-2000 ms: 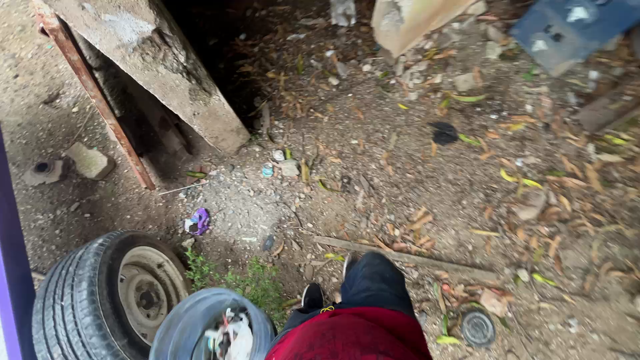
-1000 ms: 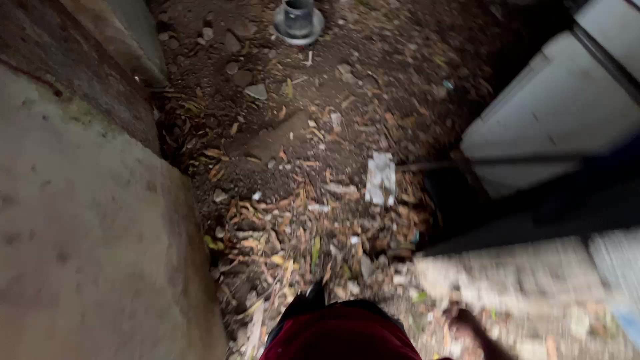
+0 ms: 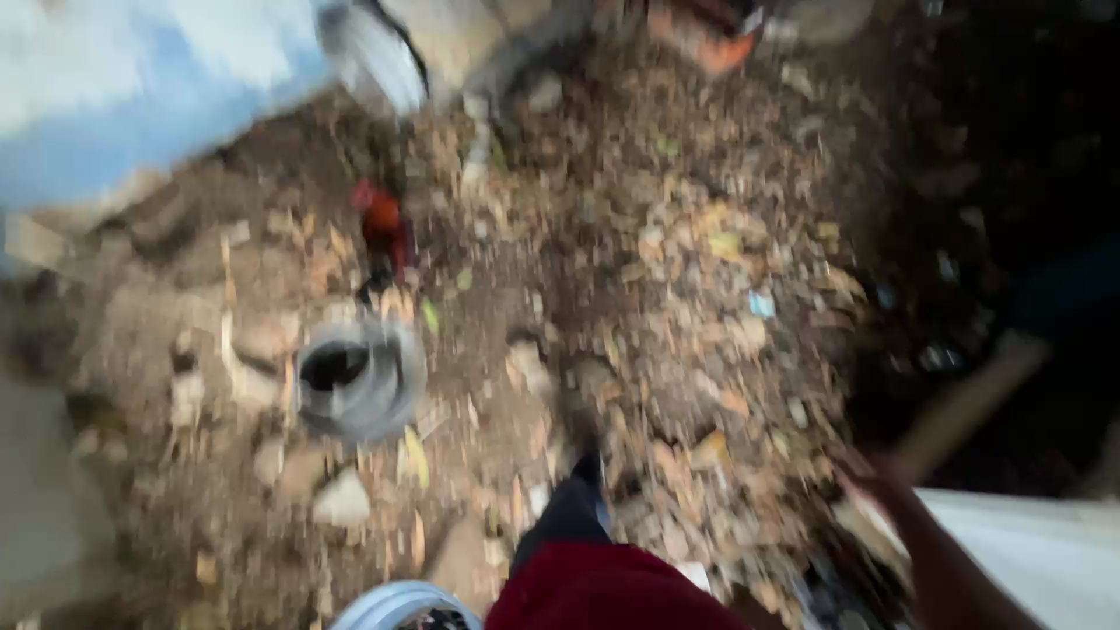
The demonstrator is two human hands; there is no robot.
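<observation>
At the lower right, my right hand [image 3: 875,481] is blurred, its fingers near the end of a pale wooden piece [image 3: 971,402]; whether it touches that piece cannot be told. My left hand is out of view. A bucket [image 3: 402,599] with a pale rim and dark contents shows at the bottom edge, left of my red top. What carries it is hidden. A grey round container [image 3: 359,376] with a dark opening lies on the ground to the left, and beyond it stands a rooster [image 3: 383,223] with red and orange plumage.
Dry leaves and stones cover the dirt ground [image 3: 612,289]. A pale-blue surface [image 3: 175,79] fills the upper left. An orange object [image 3: 709,44] lies at the top. A white panel [image 3: 1024,542] is at the lower right, below a dark recess. A pale stone [image 3: 343,499] lies left of my leg.
The view has moved to another patch of ground. The rooster and the bucket at the bottom edge are now in view; my right hand shows more fully than a second ago.
</observation>
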